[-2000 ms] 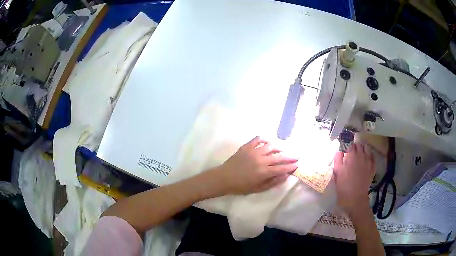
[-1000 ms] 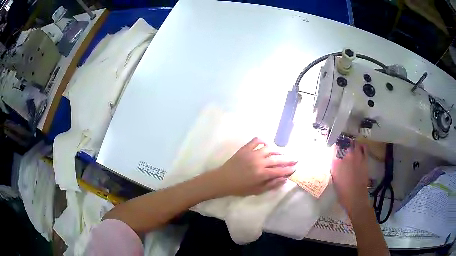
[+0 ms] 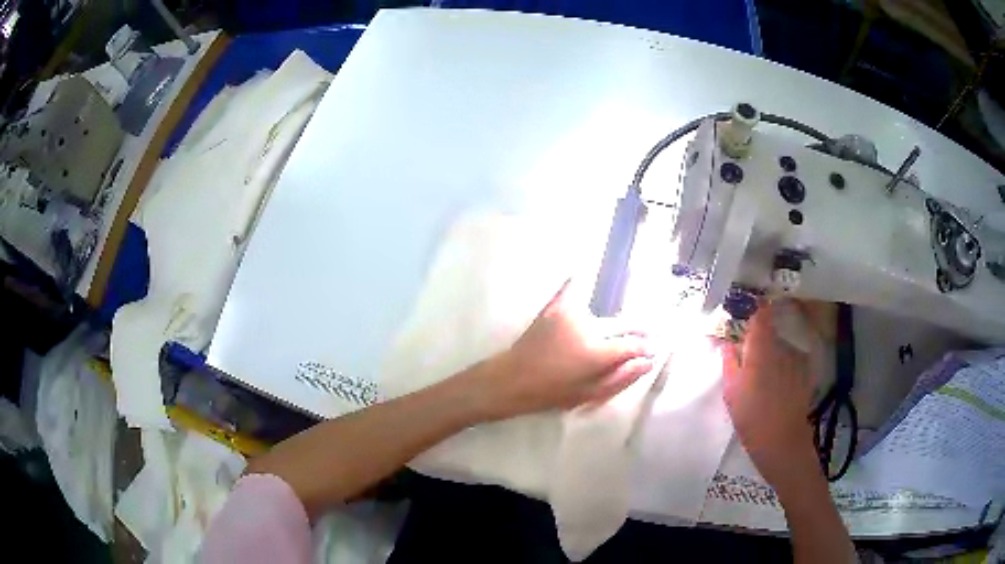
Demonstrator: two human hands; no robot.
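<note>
A cream-white garment piece (image 3: 474, 297) lies spread on the white table under my hands, its lower part hanging over the front edge. My left hand (image 3: 579, 358) presses on the cloth left of the needle area, thumb spread away, fingertips close to the glare. My right hand (image 3: 771, 380) is at the right of the presser foot area (image 3: 722, 325), fingers bent close under the off-white sewing machine head (image 3: 760, 209). The bright lamp light washes out the needle and fingertips. Whether my right fingers pinch something is unclear.
A grey-blue lamp (image 3: 617, 256) hangs left of the needle. Black-handled shears (image 3: 838, 430) lie right of my right hand, beside printed papers (image 3: 948, 441). Cream pieces (image 3: 220, 209) lie at the left over blue. A yellow rail (image 3: 215, 427) is near the lap.
The tan printed piece between my hands is no longer visible. A fold now runs down the cloth there, and my left hand is turned with its thumb raised. The view has shifted slightly.
</note>
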